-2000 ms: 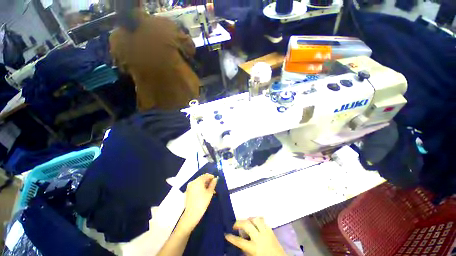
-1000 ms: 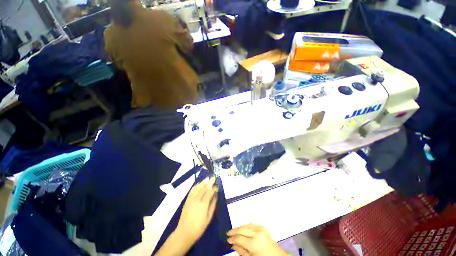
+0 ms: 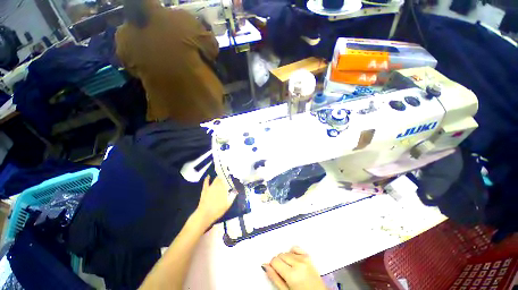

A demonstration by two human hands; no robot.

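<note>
My left hand (image 3: 216,199) is beside the needle area at the left end of the white JUKI sewing machine (image 3: 363,139), fingertips close to the presser foot (image 3: 242,198). Dark cloth (image 3: 232,211) shows beside and under this hand; whether the fingers grip it cannot be told. My right hand (image 3: 293,272) rests on the white table (image 3: 335,232) near its front edge, fingers loosely bent, with nothing visible in it. A fanned stack of dark cut pieces (image 3: 133,192) lies left of the machine. A narrow dark strip (image 3: 203,161) shows behind my left hand.
A shiny plastic-wrapped dark item (image 3: 296,181) sits under the machine arm. A teal basket (image 3: 54,190) with dark cloth stands left, a red basket (image 3: 426,257) lower right. Orange-and-white boxes (image 3: 363,61) stand behind the machine. A person in brown (image 3: 170,62) is beyond. Dark cloth lies right.
The dark panel has left the near side of the needle, uncovering the table and its dark slot. My left hand has moved left and away from me; my right hand is off the cloth.
</note>
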